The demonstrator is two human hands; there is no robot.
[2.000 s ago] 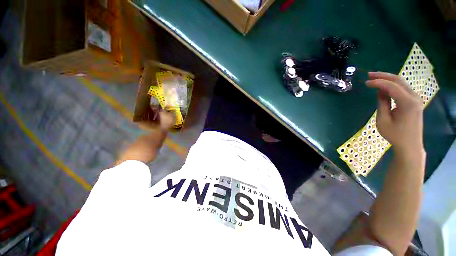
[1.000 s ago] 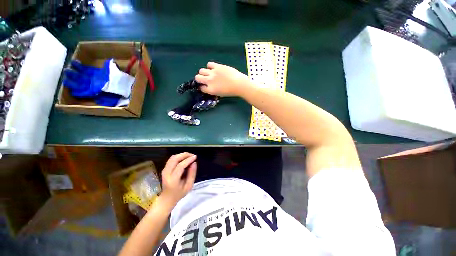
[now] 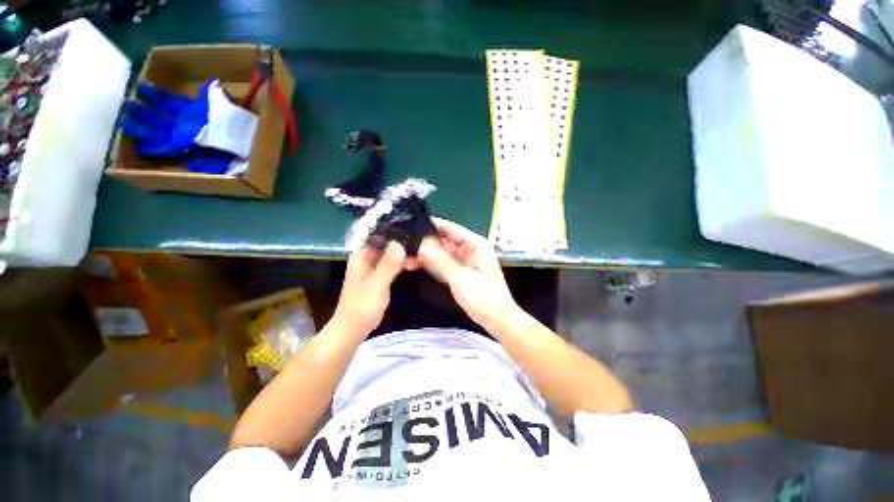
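My left hand [image 3: 370, 284] and my right hand [image 3: 468, 267] are together at the bench's front edge. Both hold one bundle of wired discs [image 3: 397, 212], its black wires between my fingers and its silvery discs fanned out on the far side, slightly blurred. A second wire bundle [image 3: 367, 176] lies on the green bench just beyond, with discs at its near end. Yellow perforated sheets [image 3: 523, 147] lie overlapped on the bench to the right of my hands, whitish in the glare.
A shallow carton tray [image 3: 186, 180] holds blue and white gloves [image 3: 186, 127] and a red-handled tool [image 3: 279, 95]. White foam boxes stand at left [image 3: 74, 162] and right [image 3: 774, 147]. Below are a small carton [image 3: 239, 365] with yellow scraps and a large carton [image 3: 823, 358].
My right hand has come back from the bench to the front edge with a wire bundle. My left hand has risen from my lap and joined it on the bundle.
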